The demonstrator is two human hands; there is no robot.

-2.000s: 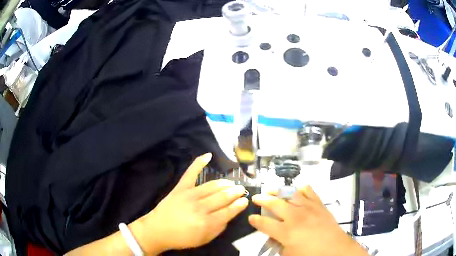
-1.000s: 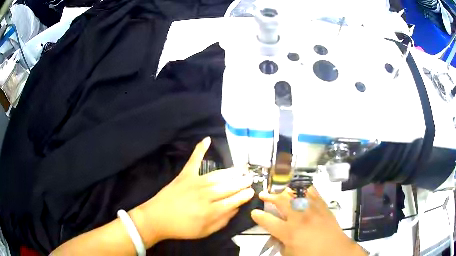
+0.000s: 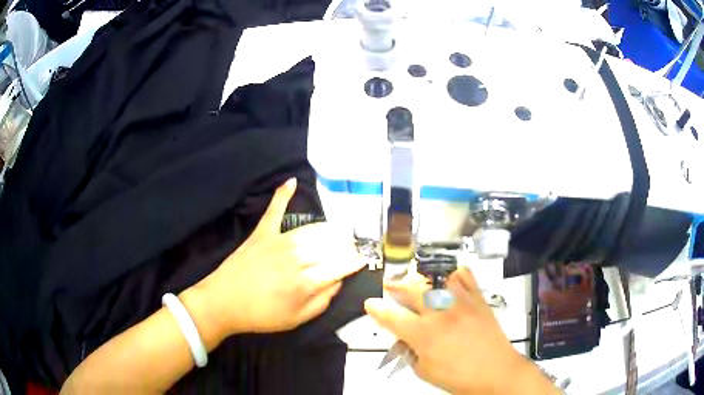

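The black garment (image 3: 154, 162) lies heaped left of the machine head, its edge running to the needle area. My left hand (image 3: 270, 278) lies flat on it, thumb spread, fingertips beside the presser foot (image 3: 370, 253). A care label (image 3: 301, 221) with pale lines shows between thumb and fingers. My right hand (image 3: 448, 328) is right of the needle, fingers partly behind the thread tension dial (image 3: 438, 297). Metal thread snips (image 3: 395, 353) stick out from under its palm, held in it. The sewing machine (image 3: 478, 146) hides part of the fingertips.
A black cloth wrap (image 3: 602, 231) is tied around the machine arm. A smartphone (image 3: 566, 312) lies under the arm on the white table (image 3: 463, 383). Blue material (image 3: 644, 38) shows at the top right. A white bracelet is on my left wrist.
My left hand has moved left and away from me with the garment and label. More white table shows at the garment's near edge. The right hand stays near the needle. The view has shifted.
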